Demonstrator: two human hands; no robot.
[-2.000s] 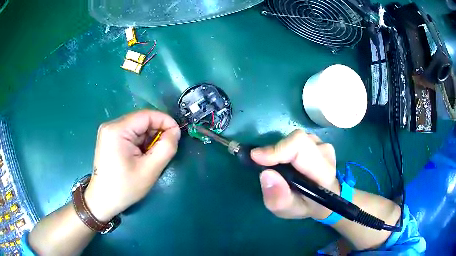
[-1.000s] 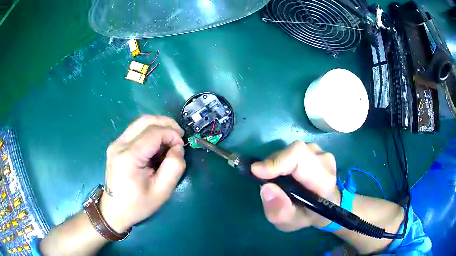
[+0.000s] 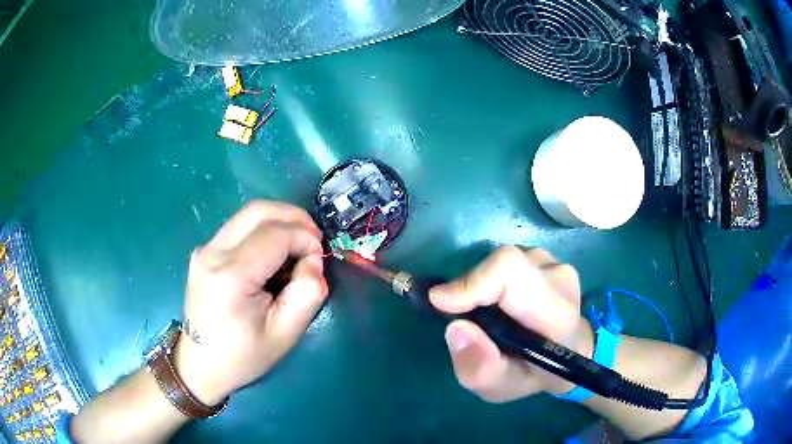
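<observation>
The round black housing (image 3: 361, 201) lies open on the green mat, with grey and black parts and thin red wires inside. A small green circuit board (image 3: 365, 244) sits at its near edge. My right hand (image 3: 521, 321) holds the black soldering iron (image 3: 564, 357), its tip at the board's left part. My left hand (image 3: 260, 290) is just left of the board with thumb and fingers pinched. A fine red lead (image 3: 331, 254) runs from the fingertips to the board. What else the left fingers hold is mostly hidden, with a dark orange bit between them.
Loose battery cells (image 3: 238, 124) with leads lie at upper left. A battery tray (image 3: 30, 347) is at the left edge, a clear plastic rim (image 3: 295, 54) at the top. A fan grille (image 3: 549, 39), white round tub (image 3: 589, 173) and dark iron stand (image 3: 743, 173) are at right.
Over two seconds the left hand has shifted slightly right and down, and its yellow-orange piece is now mostly hidden. The iron tip remains at the board. The whole view has shifted slightly.
</observation>
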